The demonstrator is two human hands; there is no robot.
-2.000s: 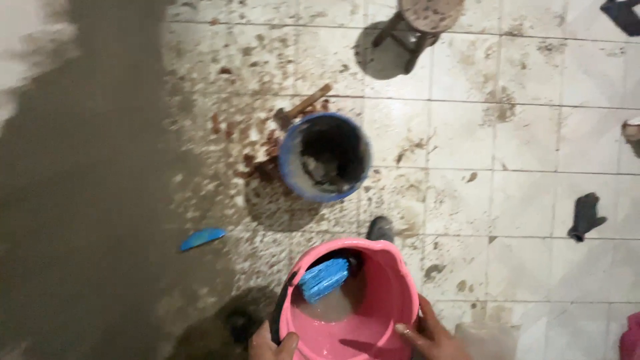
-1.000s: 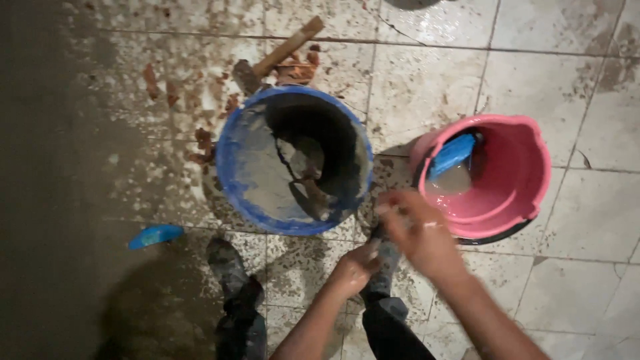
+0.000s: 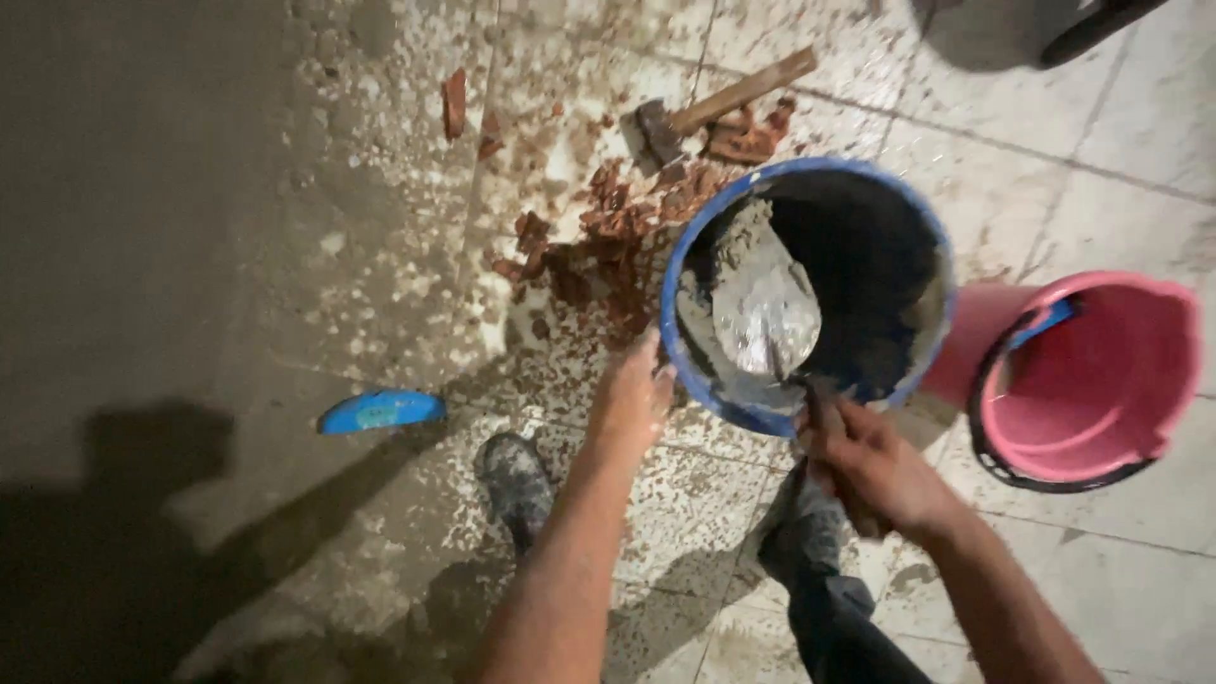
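My right hand (image 3: 864,465) grips the dark handle of a trowel (image 3: 765,313), whose metal blade lies over the inside of a blue-rimmed bucket (image 3: 931,218). Grey mortar (image 3: 746,233) clings along the blade's far end and edge. At the bucket's left rim is my left hand (image 3: 632,394), its fingers against or just beside the rim; they are blurred, so the hold is unclear. Grey mix also coats the bucket's inner wall. A pink bucket (image 3: 1092,370) with a black handle stands at the right, with a blue object (image 3: 1043,321) partly visible inside.
A hammer (image 3: 741,93) with a wooden handle lies beyond the blue-rimmed bucket, among broken reddish pieces (image 3: 617,209). A blue curved object (image 3: 382,411) lies on the floor at left. My boots (image 3: 516,480) stand on spattered tiles (image 3: 1092,570). A dark leg-like piece (image 3: 1097,28) shows at top right.
The pink bucket, held in both hands two seconds ago, now stands on the floor. Since one second ago, my right hand has taken the trowel and my left hand has moved to the blue-rimmed bucket's left side.
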